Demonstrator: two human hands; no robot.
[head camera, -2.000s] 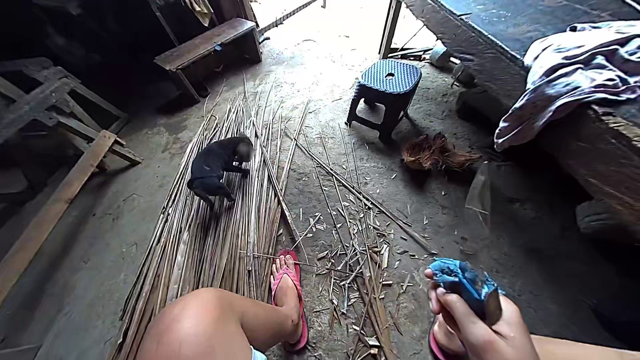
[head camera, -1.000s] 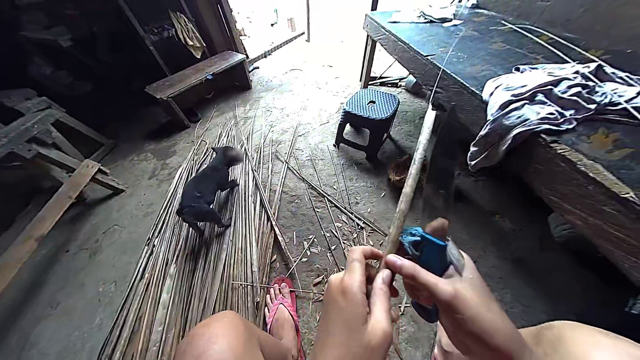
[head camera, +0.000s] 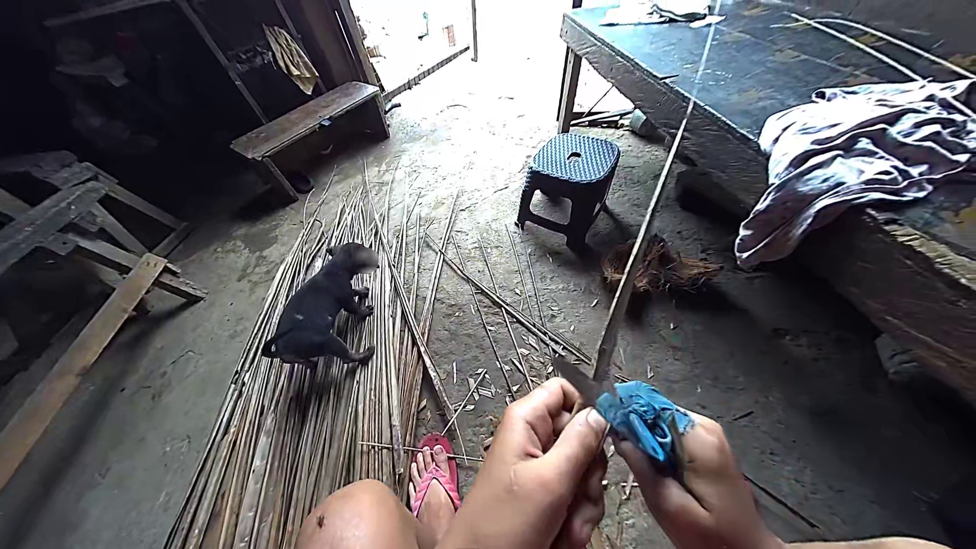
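A long thin plant stalk (head camera: 646, 221) rises from my left hand (head camera: 545, 465), whose fingers and thumb pinch its lower end. In my right hand (head camera: 690, 473) is a knife (head camera: 579, 381) with blue cloth (head camera: 644, 423) wrapped about its grip. The blade points up and left and meets the stalk just above my left fingers. Both hands are close together over my lap. To the left, a pile of long dry stalks (head camera: 305, 427) lies on the floor, with a small black puppy (head camera: 316, 305) standing on it.
A dark plastic stool (head camera: 576, 160) stands ahead, beside a clump of brown fibre (head camera: 659, 267). On the right is a large table (head camera: 648, 76) bearing a crumpled striped cloth (head camera: 862, 152). A low wooden bench (head camera: 305, 118) and a wooden frame (head camera: 91, 221) stand left. Shavings litter the floor.
Two seconds ago only the hand with the blue cloth was in view; my left hand has since come in with the stalk. The knife blade now shows against it. The puppy has shifted its stance.
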